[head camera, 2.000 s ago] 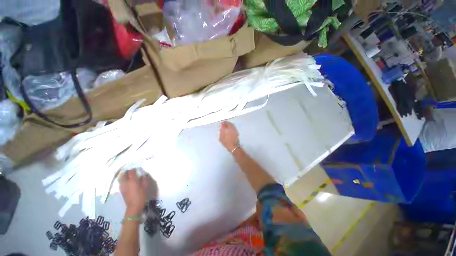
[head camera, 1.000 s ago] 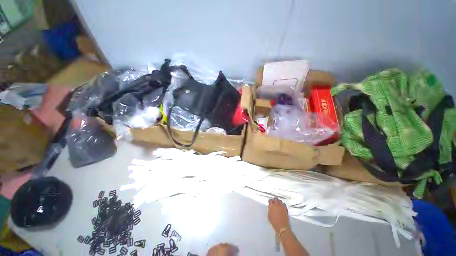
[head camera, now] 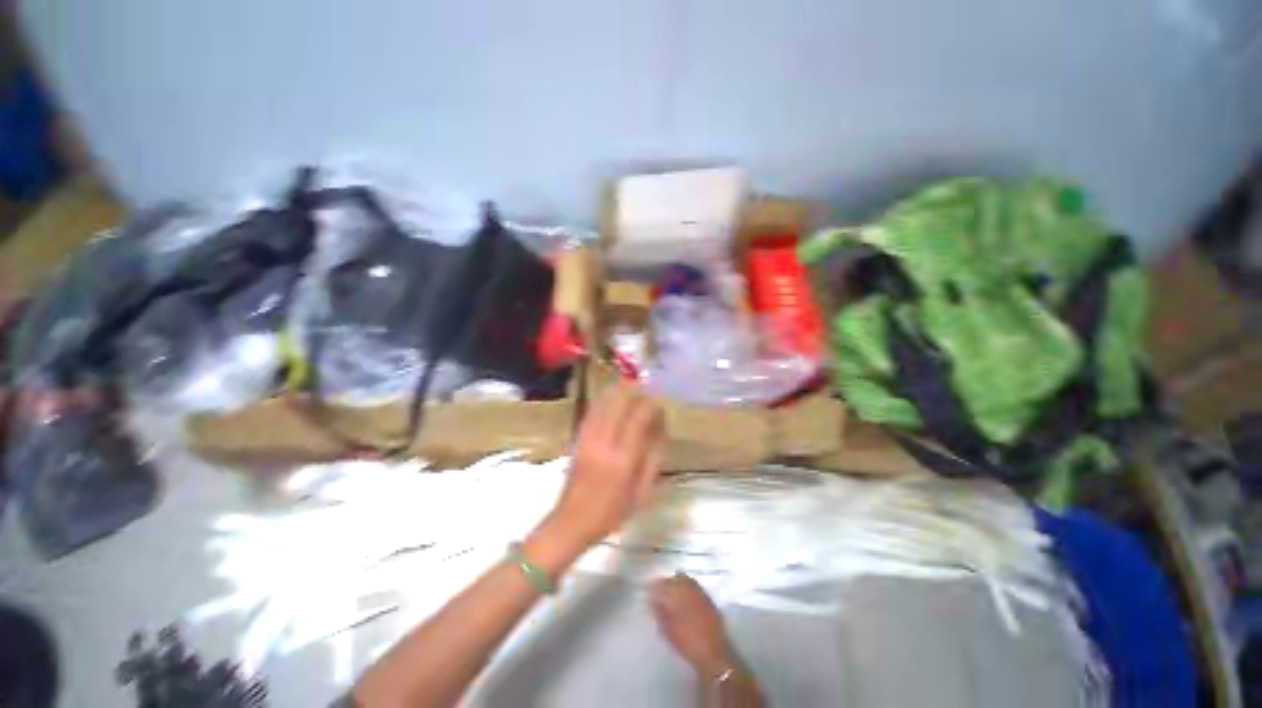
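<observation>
A wide bundle of white strips (head camera: 415, 553) lies along the back of the table. My left hand (head camera: 616, 454), with a green bracelet, is raised over the strips at the front edge of the open cardboard box (head camera: 720, 432). Its fingers are bent and blurred; whether it holds anything cannot be told. My right hand (head camera: 689, 620), with a thin bracelet, is low at the front edge of the strips, fingers curled; its grip is unclear. A pile of black slider buckles (head camera: 180, 678) is partly cut off at the lower left.
The box holds clear plastic bags (head camera: 706, 353) and a red carton (head camera: 785, 297). A black handbag (head camera: 485, 311) is left of it, a green patterned bag (head camera: 983, 311) right. A dark plastic bag (head camera: 83, 477) is at far left, a blue tub (head camera: 1128, 595) at the right end.
The view has turned right since the last frame. My left hand has risen from the lower edge to the box front. My right hand stays low by the strips.
</observation>
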